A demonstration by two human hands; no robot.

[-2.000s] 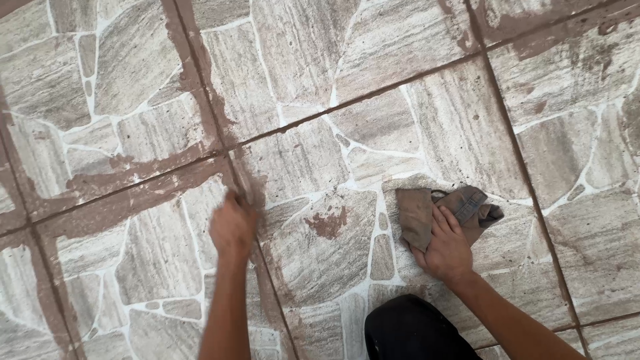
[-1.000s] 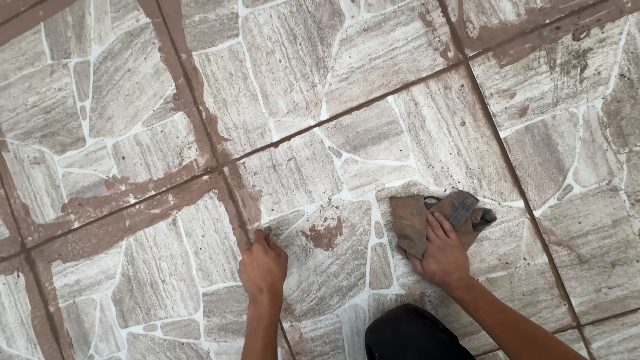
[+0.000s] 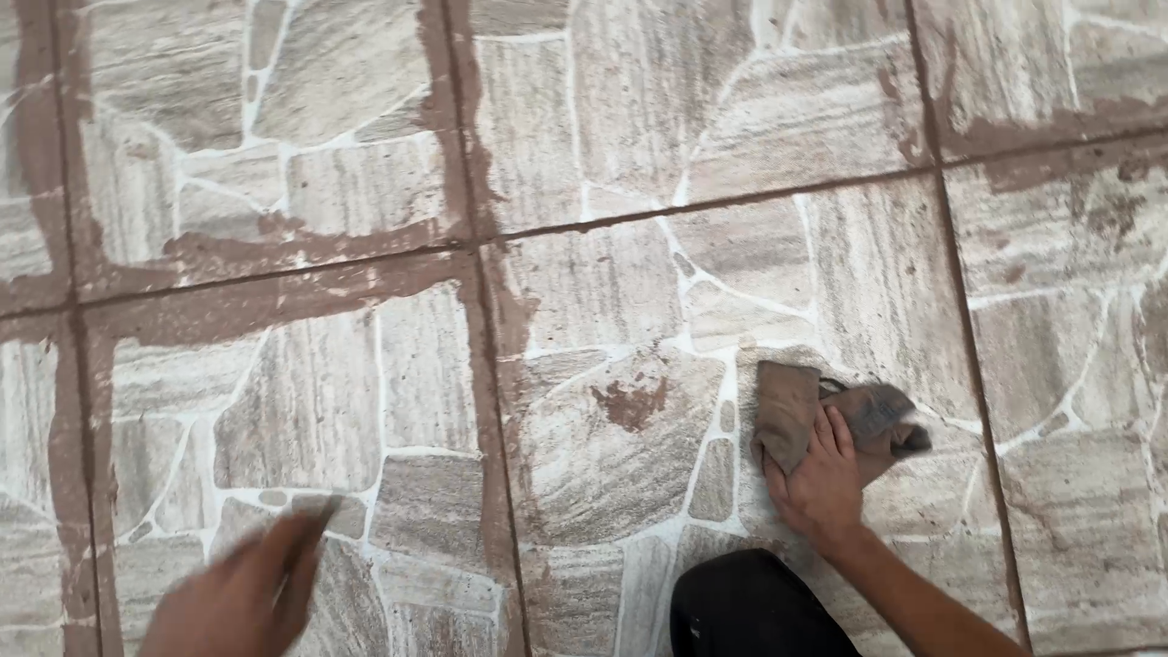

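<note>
My right hand (image 3: 821, 493) lies on a crumpled brown-grey cloth (image 3: 789, 411), its fingers pressed over the near edge, on the stone-patterned floor tiles. At the lower left my left hand (image 3: 242, 584) is blurred by motion, above a tile. Its fingers are drawn together around what may be a small dark thing at the tips; the blur hides what it is. Reddish-brown grout fills the tile joint (image 3: 497, 401) between my hands and is smeared along its edges. A reddish-brown smear (image 3: 631, 401) marks the tile left of the cloth.
More tile joints with wide brown grout smears (image 3: 274, 297) cross the floor at the left and upper left. Dark stains (image 3: 1109, 205) show on the tile at the upper right. My dark-clothed knee (image 3: 753, 607) is at the bottom, between my arms.
My left hand has moved away from the joint between the hands, toward the lower left. My right hand has stayed on the cloth.
</note>
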